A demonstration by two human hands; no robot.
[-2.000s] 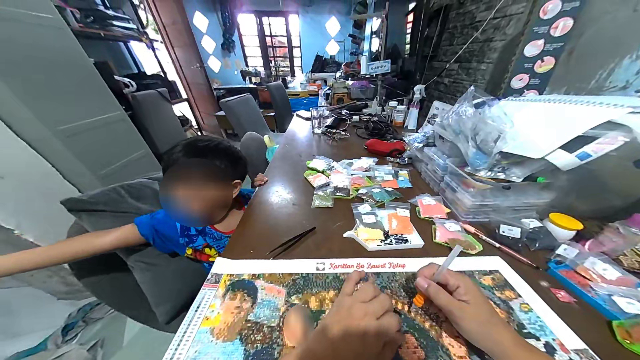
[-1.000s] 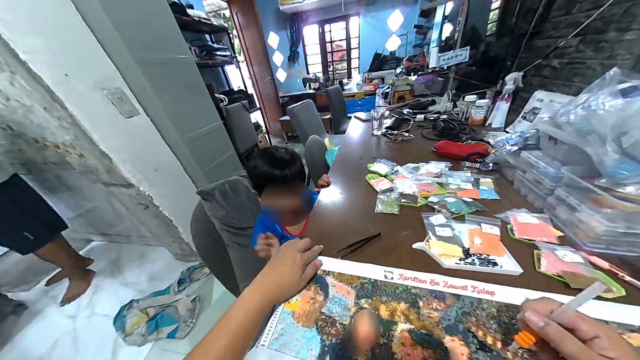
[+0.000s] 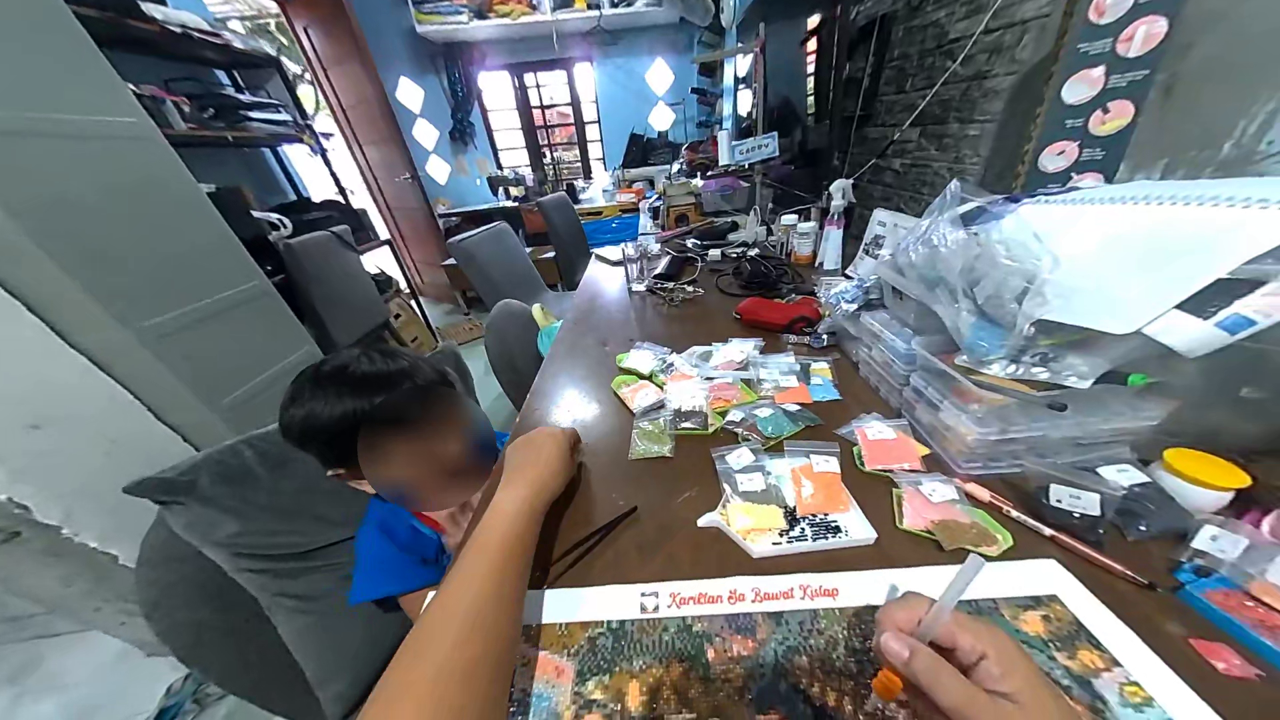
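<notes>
My right hand grips a translucent drill pen with an orange part over a diamond painting canvas. Stretched out to the left, my left hand rests at the table's edge near a person's head, fingers curled; whether it holds anything is hidden. Black tweezers lie just right of my left forearm. Beyond the canvas, a white tray holds black beads, with bead bags on it. Green trays with more small bags lie to its right and farther back.
A person in a blue shirt sits beside a grey chair at the table's left edge. Stacked clear plastic boxes stand on the right. A red pouch, cables and a spray bottle are farther back. A brush lies right of the trays.
My left hand has moved from the canvas to the table's left edge by the person. My right hand keeps the pen. The view has swung left and back.
</notes>
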